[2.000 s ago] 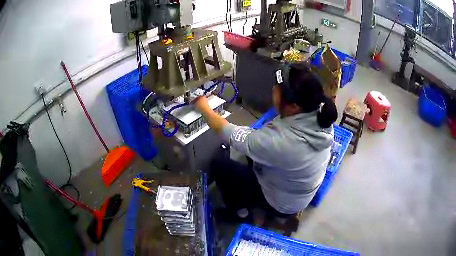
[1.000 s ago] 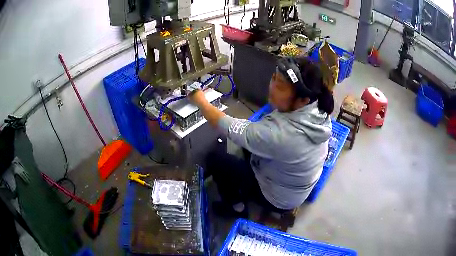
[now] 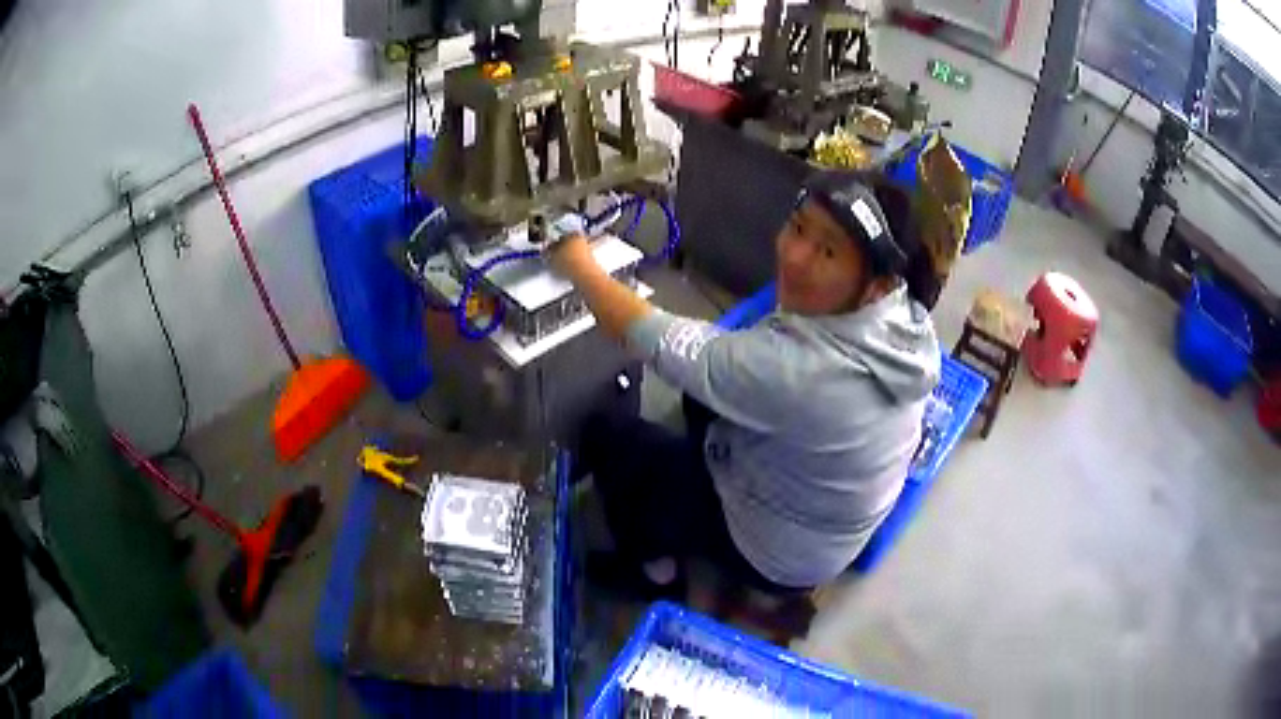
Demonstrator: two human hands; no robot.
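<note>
Neither of my hands shows in the head view. Nearest in front of me, a stack of silver-grey cast parts [image 3: 478, 541] stands on a worn dark board [image 3: 386, 618] over a blue crate. A yellow air blow gun [image 3: 389, 466] lies on the board, behind and left of the stack. A blue crate [image 3: 674, 618] at the bottom edge holds rows of pale cast parts [image 3: 703, 691] and is cut off by the picture's edge.
A seated person [image 3: 808, 407] in a grey hoodie reaches to the fixture under a drilling machine [image 3: 548, 134]. An orange dustpan [image 3: 316, 405] and a broom [image 3: 260, 548] are at the left. A wooden stool [image 3: 995, 320] and red plastic stool [image 3: 1061, 330] are at the right.
The seated person's head has turned from the machine towards me. Their arm stays at the fixture. The view has shifted a little, and a blue crate edge now shows at bottom left.
</note>
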